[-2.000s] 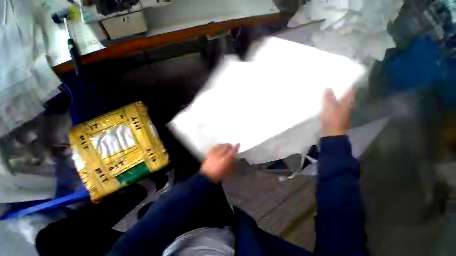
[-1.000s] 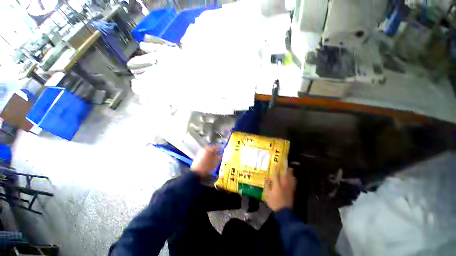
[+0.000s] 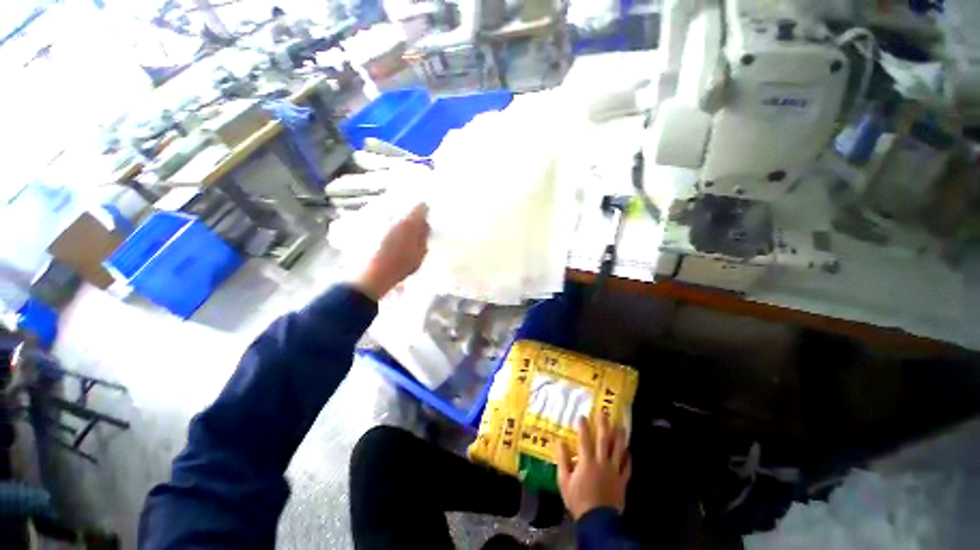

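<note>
The pounding block (image 3: 501,414), wrapped in yellow tape with black lettering, a pale centre and a green patch, lies on the lap. My right hand (image 3: 596,469) rests flat on its near right part, fingers apart. My left hand (image 3: 402,250) is at the left edge of the bright white stack of panels (image 3: 500,204); whether its fingers grip a panel cannot be made out. The hammer (image 3: 613,236) lies on the table edge, head on the white top, handle overhanging.
A white sewing machine (image 3: 779,102) stands on the brown-edged table (image 3: 774,313). A blue bin (image 3: 423,400) with cloth pieces is under the stack. Another blue bin (image 3: 177,263) stands on the floor at left. A white pile (image 3: 892,500) is at lower right.
My left hand has moved from the block's left side up to the panel stack. My right hand stays on the block. The panel held two seconds ago is no longer in my hands; the view has shifted.
</note>
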